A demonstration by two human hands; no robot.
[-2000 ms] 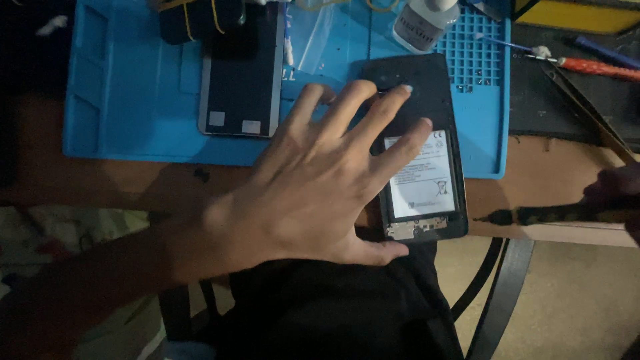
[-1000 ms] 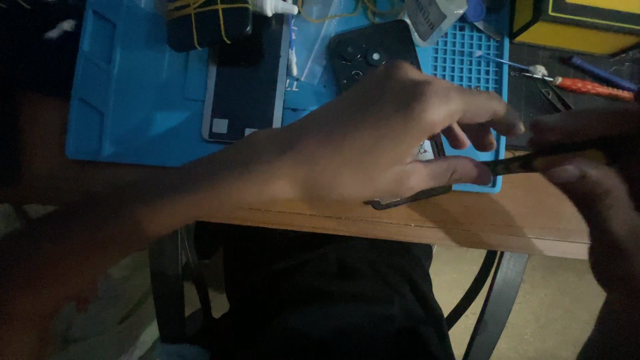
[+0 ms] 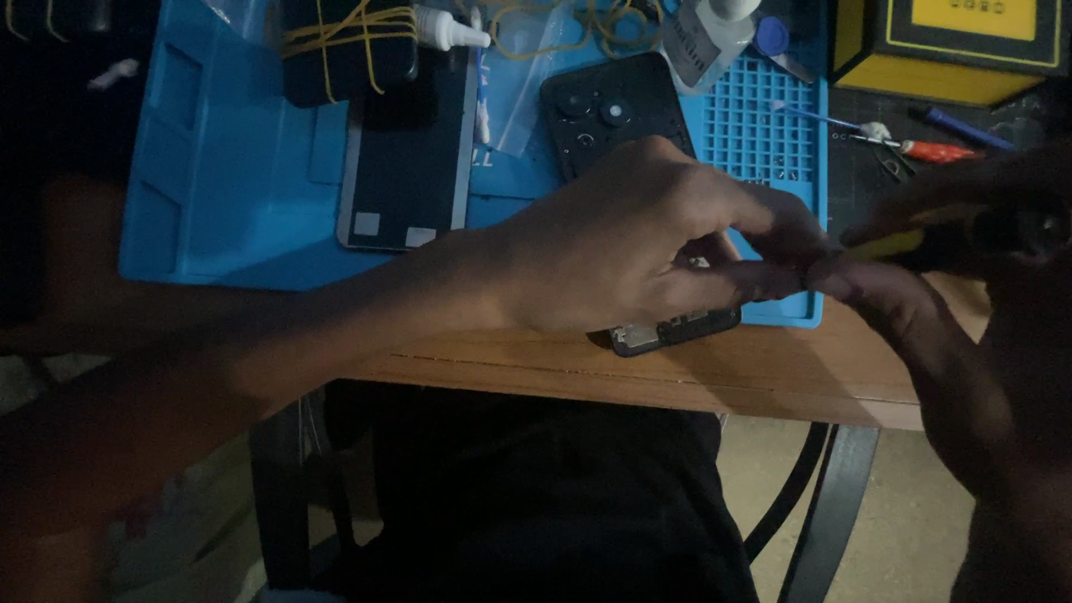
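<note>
A black smartphone body (image 3: 615,109) lies at the mat's front edge, its camera end uncovered and its middle hidden below my left hand (image 3: 653,234). Metal parts show at its near end. My left thumb and index finger are pinched at the tip of a dark screwdriver-like tool with a yellow band (image 3: 888,245). Around that tool, at the right, is my right hand (image 3: 946,335), mostly in shadow. Whether a small part sits between my left fingertips is too dark to tell.
The blue repair mat (image 3: 251,201) bears another phone (image 3: 410,167), a dark object wrapped in rubber bands (image 3: 347,50), a white nozzle bottle (image 3: 452,29) and a clear bottle (image 3: 708,42). A yellow-black box (image 3: 946,59) and a red-handled tool (image 3: 938,152) lie at the right. The wooden table edge (image 3: 536,368) is nearest.
My left hand has moved off the phone's battery area to the right, meeting the tool's tip at my right hand. My right hand has come further into view from the right edge.
</note>
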